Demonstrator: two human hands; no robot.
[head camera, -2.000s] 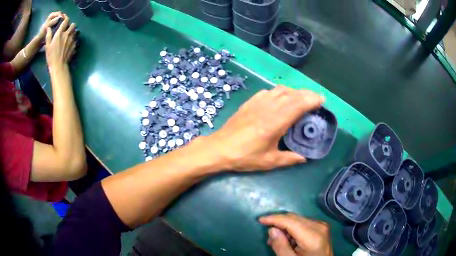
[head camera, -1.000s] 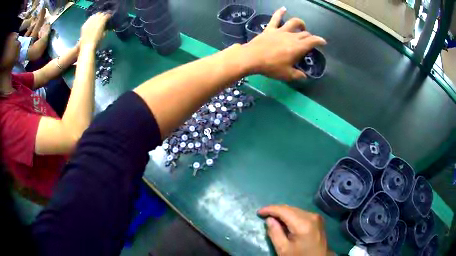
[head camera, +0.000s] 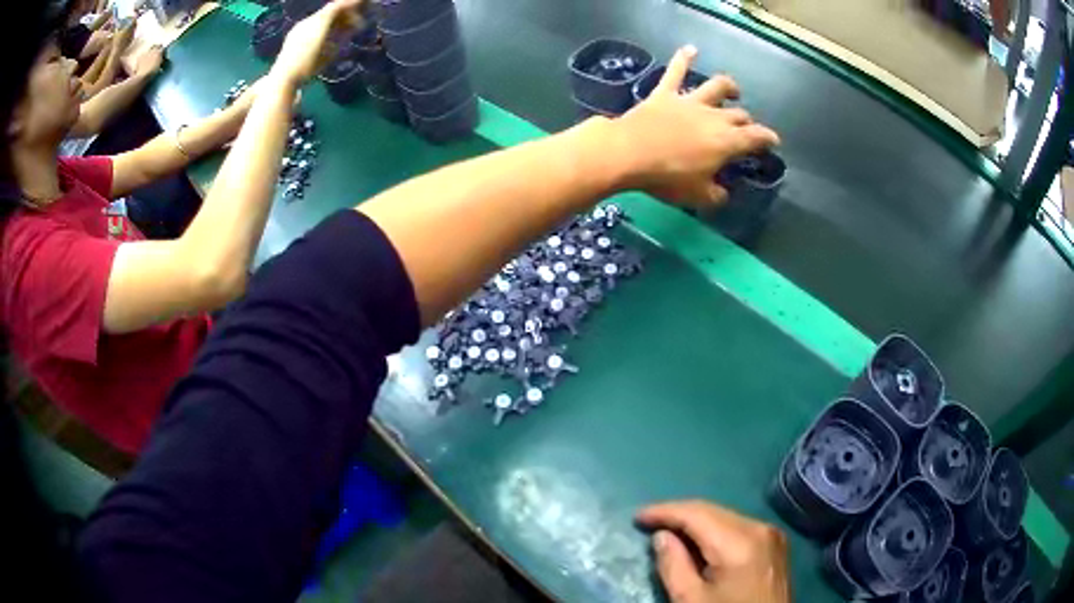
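Observation:
My left hand (head camera: 695, 136) reaches across the bench over the dark surface beyond the green strip. Its thumb and some fingers are at the rim of a dark cup-shaped housing (head camera: 754, 200), with one finger raised; the hand partly hides the cup. My right hand (head camera: 724, 554) rests near the front edge, loosely curled with a gap between thumb and index finger, nothing visible in it, its lower part cut off by the frame. A pile of small grey inserts with white discs (head camera: 530, 306) lies mid-bench. Waiting housings (head camera: 842, 459) cluster right of my right hand, open ends showing.
Other dark cups (head camera: 610, 71) stand just left of my left hand. Tall stacked housings (head camera: 430, 71) stand at the far left by the green strip (head camera: 801, 318). A person in a red shirt (head camera: 71, 283) works at the left, arms over the bench. More people sit beyond.
Two seconds ago my left hand held a housing above the bench; it has since reached out past the green strip. My right hand keeps its curled pose. The view has shifted towards the left.

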